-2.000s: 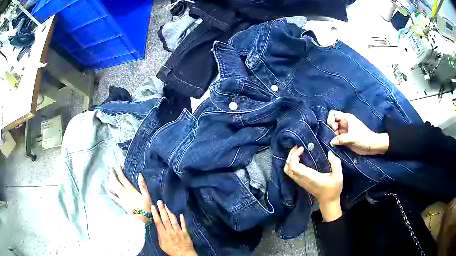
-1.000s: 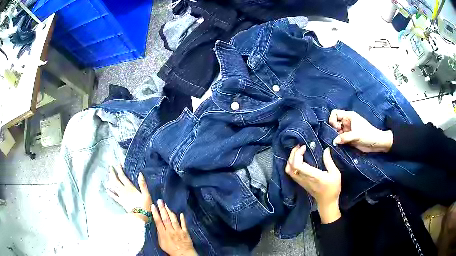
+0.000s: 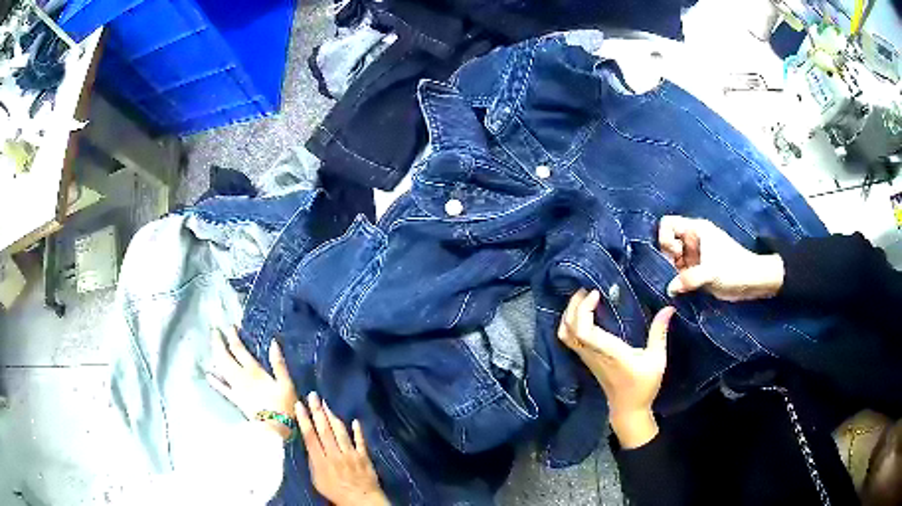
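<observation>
Dark blue denim jackets (image 3: 425, 287) with pale topstitching lie heaped and overlapping in front of me. My left hand (image 3: 247, 380), with a beaded bracelet, rests flat with fingers spread at the border of a light blue denim jacket (image 3: 173, 326) and the dark denim. My right hand (image 3: 338, 457) lies on the dark denim just beside it, fingers apart, cut off by the bottom edge. Neither hand grips cloth. Silvery jacket buttons (image 3: 454, 207) show at the collar and chest. Another button (image 3: 614, 292) shows on the bunched front between another person's hands.
Another person's black-sleeved hands (image 3: 618, 366) handle the jacket front at right; one pinches its edge. A blue plastic crate (image 3: 198, 64) stands on the grey floor. A worn table (image 3: 74, 148) is at left. Machine parts (image 3: 831, 99) stand on the white table at upper right. Black garments lie behind.
The view has shifted slightly. The other person's upper hand has moved a little to the right, and the button between those hands is now seen more edge-on. My hands stay resting on the denim.
</observation>
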